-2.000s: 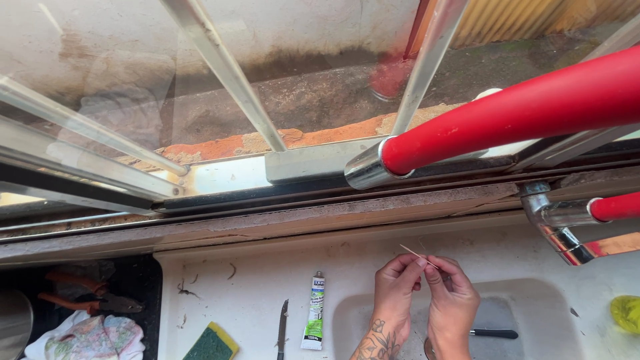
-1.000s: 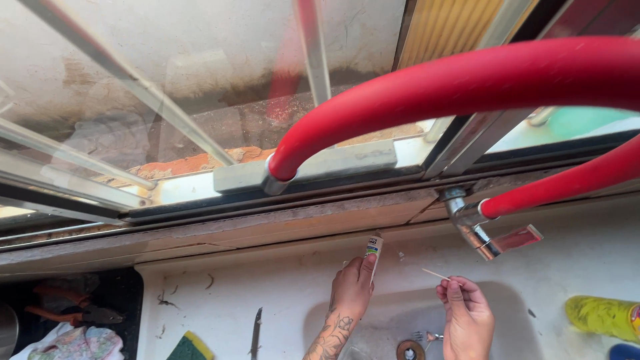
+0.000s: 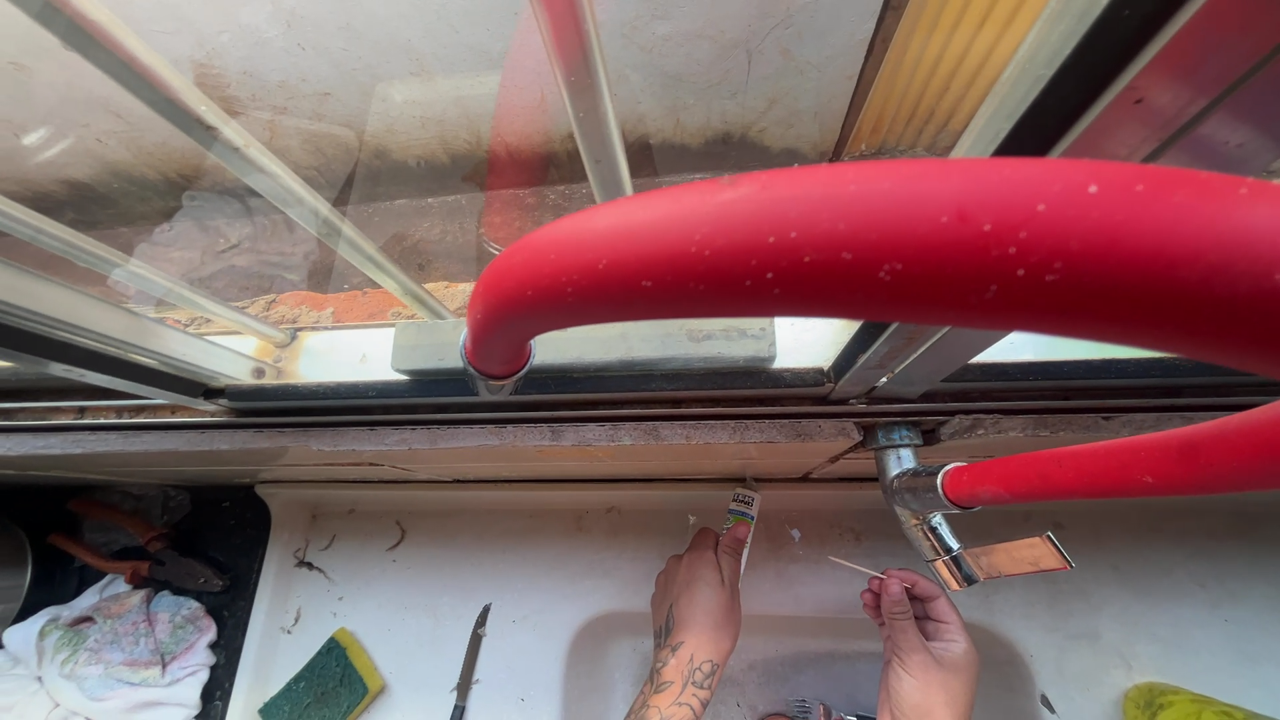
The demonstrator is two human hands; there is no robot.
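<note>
My left hand [image 3: 700, 585] grips a white and green tube [image 3: 741, 508] near the back edge of the sink top, with the tube's printed end sticking out past my fingers. To its right, my right hand [image 3: 922, 635] pinches a thin wooden toothpick [image 3: 853, 566] between thumb and fingertips, its tip pointing left toward the tube but apart from it. Part of a fork [image 3: 802, 708] shows at the bottom edge between my hands, in the basin. A serrated knife [image 3: 470, 655] lies left of my left hand, and a green and yellow sponge [image 3: 318, 680] is farther left.
A chrome faucet [image 3: 925, 520] with a red flexible spout [image 3: 850, 250] arches across the view. Orange-handled pliers [image 3: 150, 550] and a crumpled cloth [image 3: 130, 635] lie at left. A yellow-green object [image 3: 1170, 702] is at bottom right. The window frame [image 3: 640, 385] runs behind the white sink [image 3: 560, 520].
Two seconds ago the tube lay on the sink top and both hands were together at the thin stick. By one second ago they were apart, with the tube in my left hand.
</note>
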